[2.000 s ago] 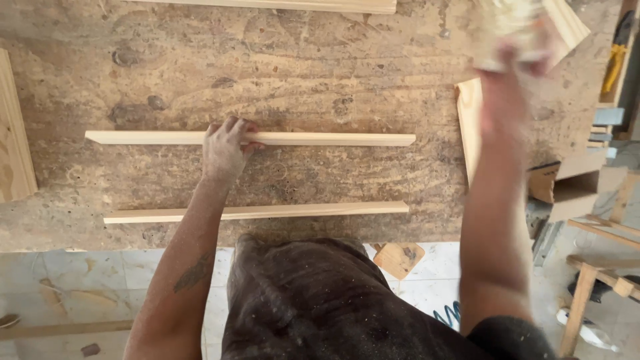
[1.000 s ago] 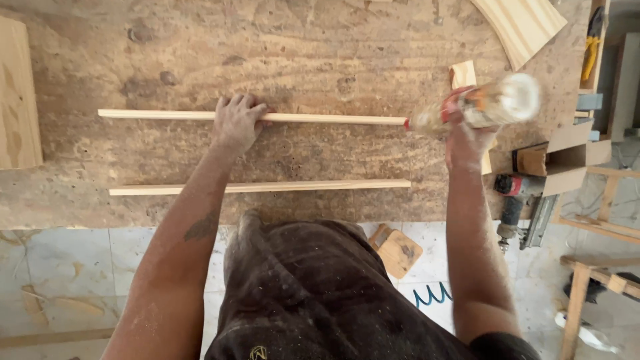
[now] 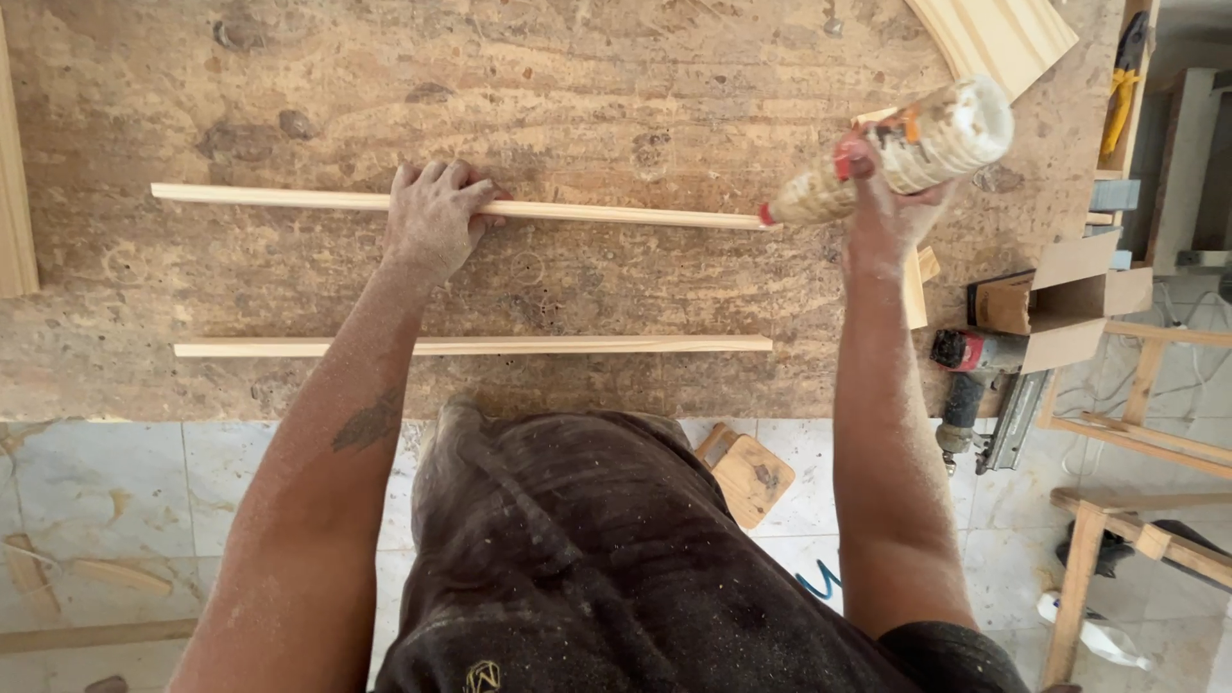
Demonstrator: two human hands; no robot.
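Observation:
My left hand [image 3: 438,217] grips a long thin wooden strip [image 3: 597,211] near its middle, with the fingers over the far edge. My right hand [image 3: 890,202] holds a glue-smeared plastic bottle [image 3: 948,135] tilted, its red tip at the strip's right end. Whether glue is coming out cannot be told. A second wooden strip [image 3: 577,346] lies nearer my body, roughly parallel to the first. Both strips are on a worn plywood workbench [image 3: 577,289].
At the right edge are an open cardboard box [image 3: 1068,289] and a pneumatic nailer [image 3: 962,385]. A curved board [image 3: 1006,38] lies at the far right, another board [image 3: 14,173] at the left. Yellow-handled pliers [image 3: 1118,106] hang beyond the bench; a wooden stool [image 3: 751,472] stands below.
Two seconds ago the bottle was raised at the far right; it has come down to the held strip's right end. The left hand has kept its grip on the strip.

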